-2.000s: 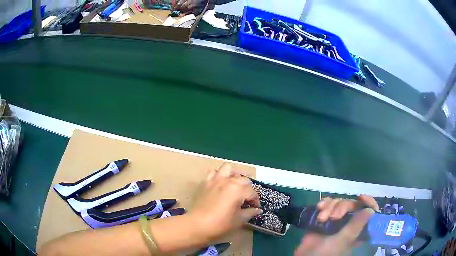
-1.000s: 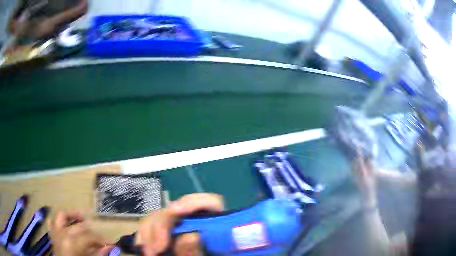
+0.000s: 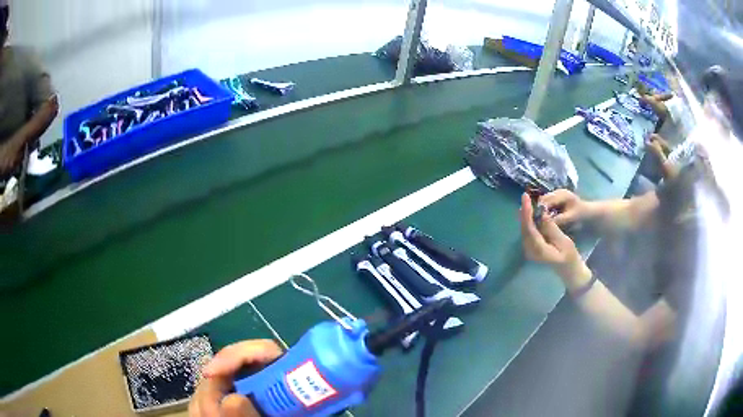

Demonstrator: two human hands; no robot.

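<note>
My right hand (image 3: 234, 376), at the bottom edge and partly cut off, is closed around the blue electric screwdriver (image 3: 314, 370). A pale label and a wire loop show on the screwdriver, and its black cord hangs to the right. The screwdriver's working end is out of the picture. The screw tray (image 3: 167, 372), full of silver specks, lies left of my right hand on the tan board (image 3: 81, 376). My left hand is not in view. Several pen bodies (image 3: 417, 273) lie fanned on the green bench, beyond the screwdriver.
A green conveyor belt (image 3: 269, 199) runs across, edged by a white strip. A blue bin (image 3: 147, 122) of parts stands beyond it. A clear bag of dark parts (image 3: 521, 155) lies at the right, beside another person's hands (image 3: 554, 228). Another person's arm shows at far left.
The view has swung right. My left hand and the pens on the board have left the picture. The fanned pens, bag and neighbouring person's hands now show clearly. My right hand still holds the screwdriver.
</note>
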